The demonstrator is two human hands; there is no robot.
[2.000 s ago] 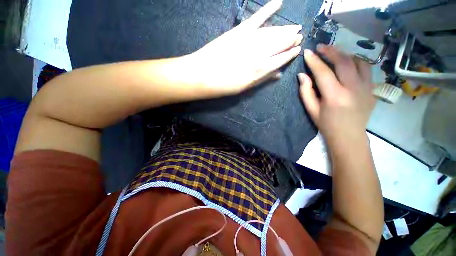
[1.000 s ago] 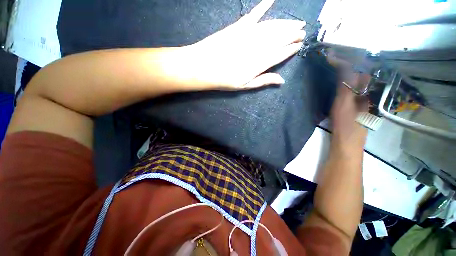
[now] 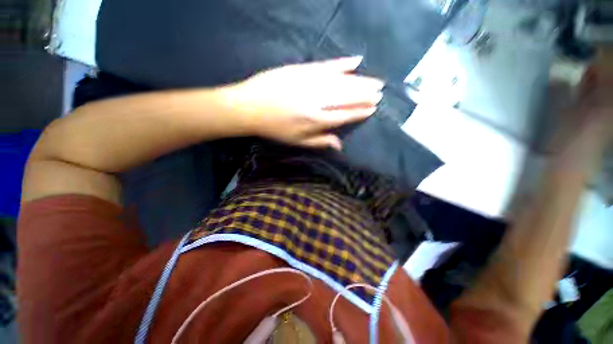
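Note:
A large black cloth panel (image 3: 201,40) lies flat on the white table in front of me. My left hand (image 3: 312,101) rests flat on it near its right part, fingers pointing right and slightly apart, holding nothing. Short cut or seam lines show in the cloth above and to the right of the fingers. My right hand (image 3: 595,87) is at the far right edge, strongly blurred and partly cut off; whether it holds something cannot be told.
The white machine table (image 3: 470,168) runs to the right of the cloth. The grey machine bed (image 3: 501,80) is blurred at the upper right. A blue bin (image 3: 19,171) stands at the far left. Green cloth (image 3: 599,321) lies at the lower right corner.
My right hand has moved from beside the machine head to the far right edge. My left hand and the cloth have shifted left and towards me, away from the needle area.

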